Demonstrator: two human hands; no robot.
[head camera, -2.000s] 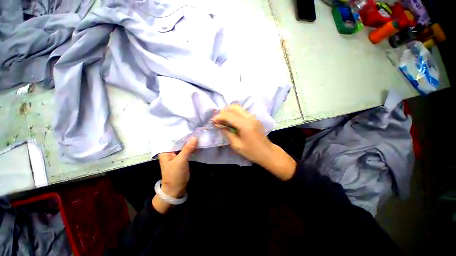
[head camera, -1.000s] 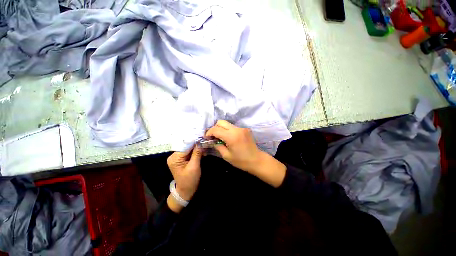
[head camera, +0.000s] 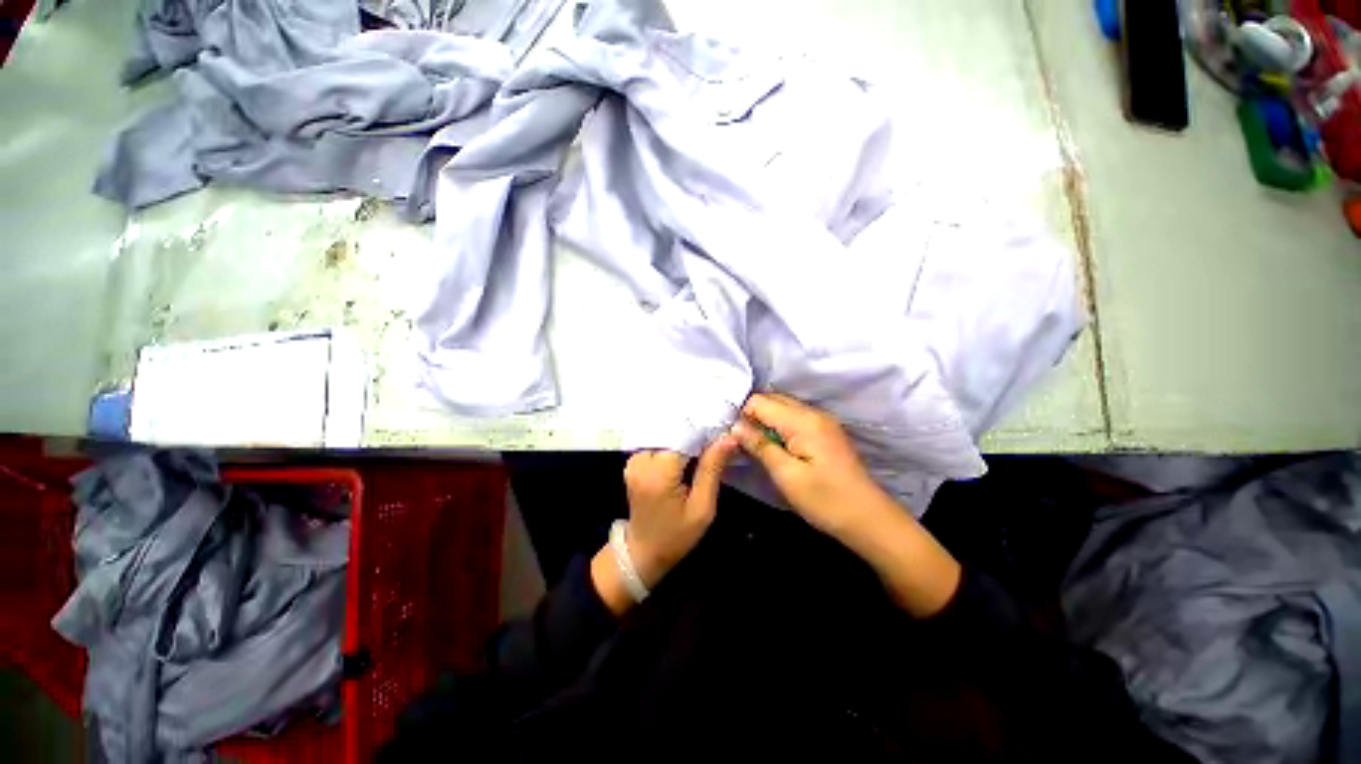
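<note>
The light grey work jacket (head camera: 836, 284) lies spread on the table, its near edge at the table's front edge. My left hand (head camera: 670, 502), with a pale bangle at the wrist, pinches the jacket's near edge between thumb and fingers. My right hand (head camera: 808, 457) is close beside it, fingertips at the same spot of cloth. A bit of the greenish thread snips (head camera: 770, 436) shows between the right fingers; the blades cannot be made out. Much of the jacket is washed out by glare.
A crumpled grey heap (head camera: 329, 112) lies at the back left. A white pad (head camera: 232, 391) is at the left table edge. A red crate (head camera: 426, 582) with grey garments stands below left; more grey cloth (head camera: 1224, 597) is below right. A black phone (head camera: 1154, 63) lies back right.
The view has swung, so the table things sit further right and the pad shows whole. My hands have moved from the flat hem to a pinched bit of the jacket's edge, fingertips close together.
</note>
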